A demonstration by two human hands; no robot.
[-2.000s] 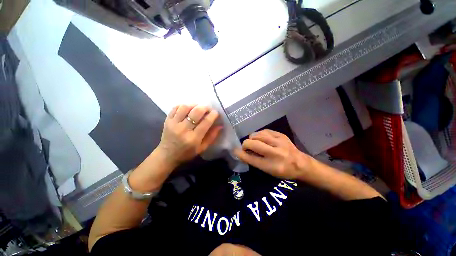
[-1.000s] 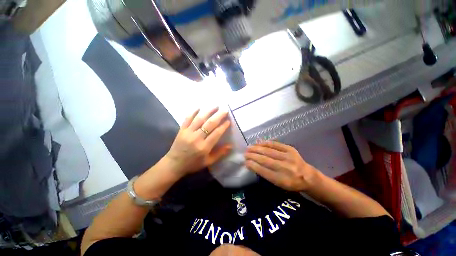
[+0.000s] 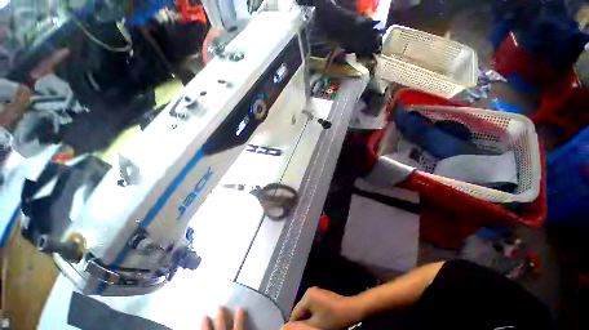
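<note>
The pale grey piece lies on the table in front of the sewing machine, its dark curved edge towards the right. My left hand is cut off by the bottom edge; only fingers show, spread over the pale piece. My right hand is at the piece's right end by the table's front edge, fingers curled; its fingertips are partly cut off, so its hold is unclear. A dark grey panel lies at the lower left, partly out of view. The scissors lie right of the machine head.
The ruler strip runs along the table edge. A small black tool lies behind the scissors. Right of the table are a red basket with a white basket of fabric inside, and another white basket farther back. Dark cloth heaps lie behind the machine.
The view has swung up and to the right, showing the whole machine and the baskets. Both hands now sit at the bottom edge, the left mostly cut off. The right fingers are more curled.
</note>
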